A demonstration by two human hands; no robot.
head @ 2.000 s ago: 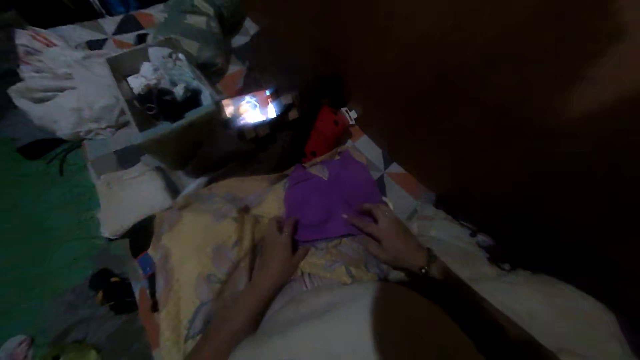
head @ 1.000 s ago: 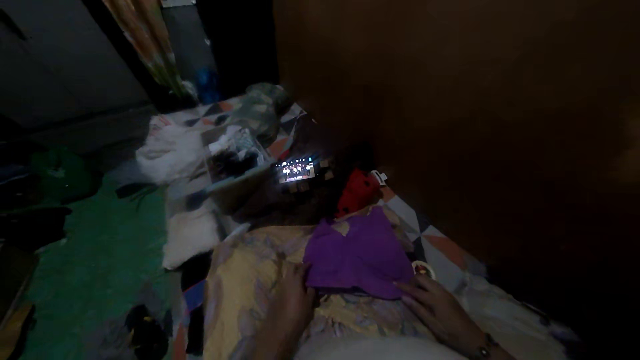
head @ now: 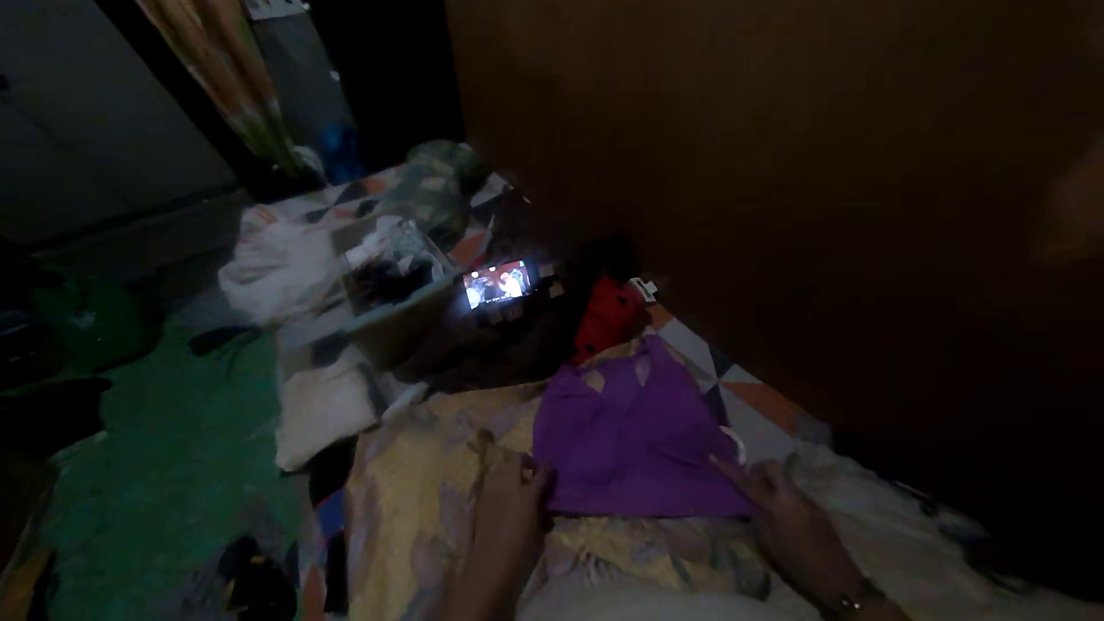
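A purple sleeveless garment (head: 630,440) lies spread over a yellow patterned cloth (head: 414,483) in front of me. At its lower left edge is my left hand (head: 513,487), with fingers curled against the fabric; the dim light hides whether they pinch it. My right hand (head: 780,500) rests at the lower right edge, forefinger stretched onto the purple fabric, a bracelet or watch on that wrist. Beyond the garment's top lies a red cloth item (head: 606,315) with dark spots.
A lit phone screen (head: 498,285) stands past the garment. Left of it are a box (head: 405,306) holding clothes, a white plastic bag (head: 280,263) and a folded white cloth (head: 323,410). A brown wall (head: 733,172) rises on the right; green floor (head: 172,483) shows at left.
The view has tilted up from the earliest frame. The purple garment, bunched narrower two seconds ago, is now spread wider, with my hands farther apart at its lower edge.
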